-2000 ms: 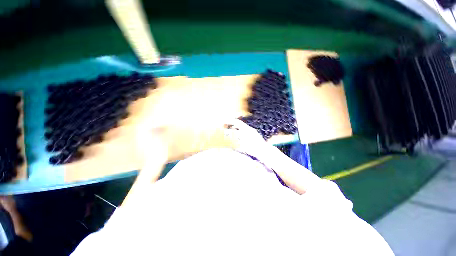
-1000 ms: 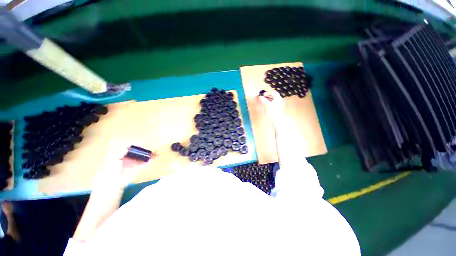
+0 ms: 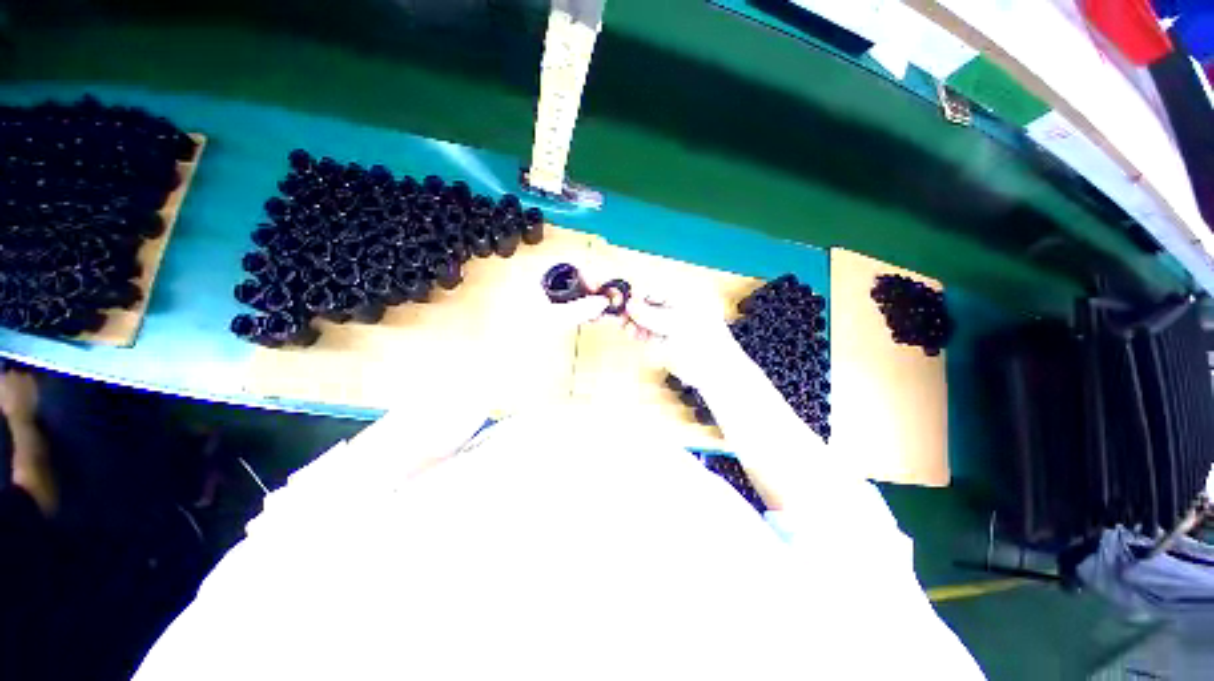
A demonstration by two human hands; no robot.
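Observation:
My left hand [image 3: 566, 319] holds a black open-mouthed housing [image 3: 563, 281] over the middle of the tan board [image 3: 466, 339]. My right hand [image 3: 652, 319] is close beside it with its fingertips on a small dark ring [image 3: 616, 295]. Whether the ring touches the housing is hard to tell. A large group of black cup-like units [image 3: 366, 240] stands left of my hands. A group of black housings [image 3: 786, 339] lies just right of them, partly hidden by my right forearm. Small black rings [image 3: 912, 313] sit on the separate far-right board [image 3: 889, 399].
A pale yellow post [image 3: 563, 107] stands at the back of the bench. More black cylinders [image 3: 80, 220] are on the far-left board. A parts bin [image 3: 735, 476] shows below the bench front. Black stacked trays [image 3: 1105, 426] are at right. Another person's arm [image 3: 24, 439] is at lower left.
My right hand has come from the ring group to the middle beside my left hand. My left hand has raised the housing, and its open mouth now shows. The view has turned.

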